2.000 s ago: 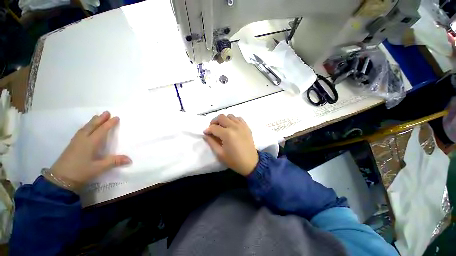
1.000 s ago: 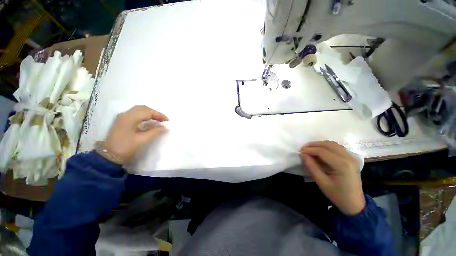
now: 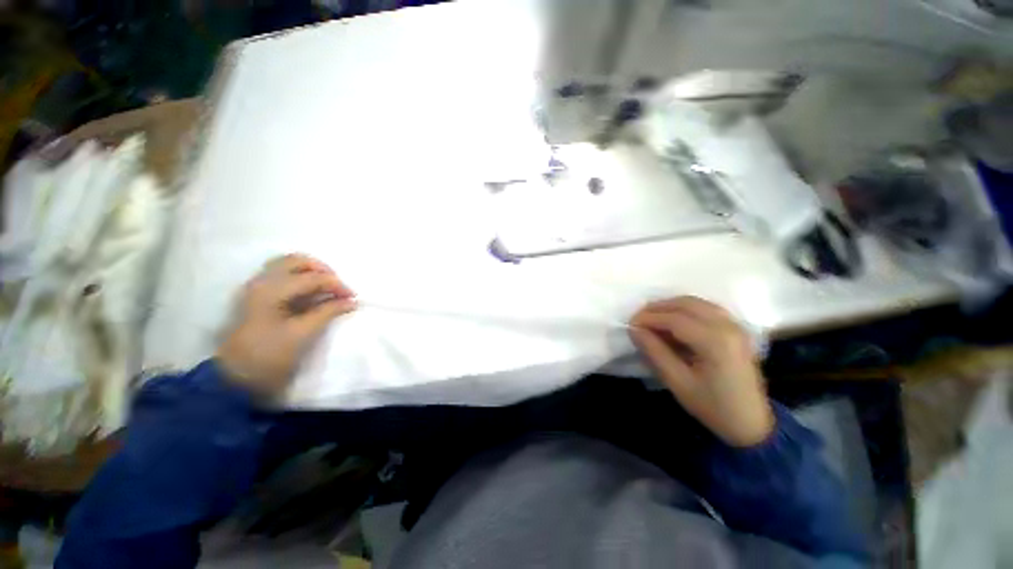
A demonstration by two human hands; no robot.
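A thin white fabric panel (image 3: 467,353) lies along the table's front edge, its lower edge hanging a little over. My left hand (image 3: 280,317) pinches its left part between thumb and fingers. My right hand (image 3: 702,358) pinches its right part. A fold line runs between the two hands. The panel's far edge blends into the white table. The sewing machine's presser foot and needle area (image 3: 554,165) is beyond the fabric, not touched by my hands. The picture is blurred.
A heap of cream-white cut pieces (image 3: 72,289) is on the brown board at left. Snips (image 3: 711,183) lie on a white cloth piece (image 3: 761,178) right of the needle. Black-handled shears (image 3: 822,247) and a clear plastic bag with dark items (image 3: 916,211) are farther right.
The view has swung, bringing the left heap into sight. My left hand, flat on the panel at first, now pinches it. My hands are farther apart than at first, and a fold line now shows between them.
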